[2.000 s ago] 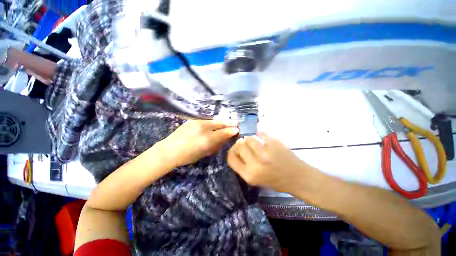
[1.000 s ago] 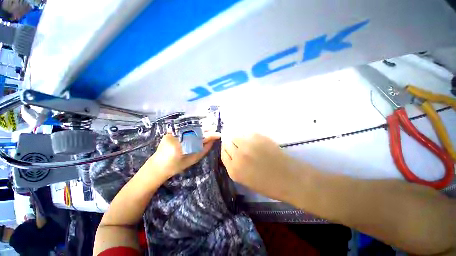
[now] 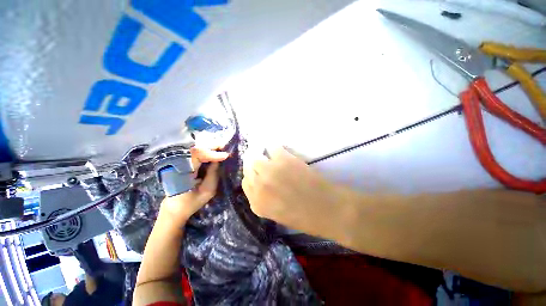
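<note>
The grey plaid garment (image 3: pixel 224 254) hangs over the table's front edge and runs up under the machine. My left hand (image 3: pixel 200 182) is at the garment's edge beside the grey foot-side block (image 3: pixel 175 179), thumb and fingers closed on the cloth. My right hand (image 3: pixel 278 185) is closed at the dark strip of the garment's edge, just right of the left hand. The cloth between the hands rises in a narrow fold. The white sewing machine head (image 3: pixel 66 77) with blue lettering fills the upper left. The needle cannot be made out.
Scissors (image 3: pixel 476 119) with red and orange-yellow handles lie on the white table (image 3: pixel 359 137) at the right. A small dark scrap (image 3: pixel 450 14) lies near the blades. A grey vented motor housing (image 3: pixel 72 221) is at the left. A person (image 3: pixel 99 287) shows at the lower left.
The view has moved closer and turned, so the machine head tilts more steeply and the scissors sit higher. Both hands stay at the garment's edge by the grey block.
</note>
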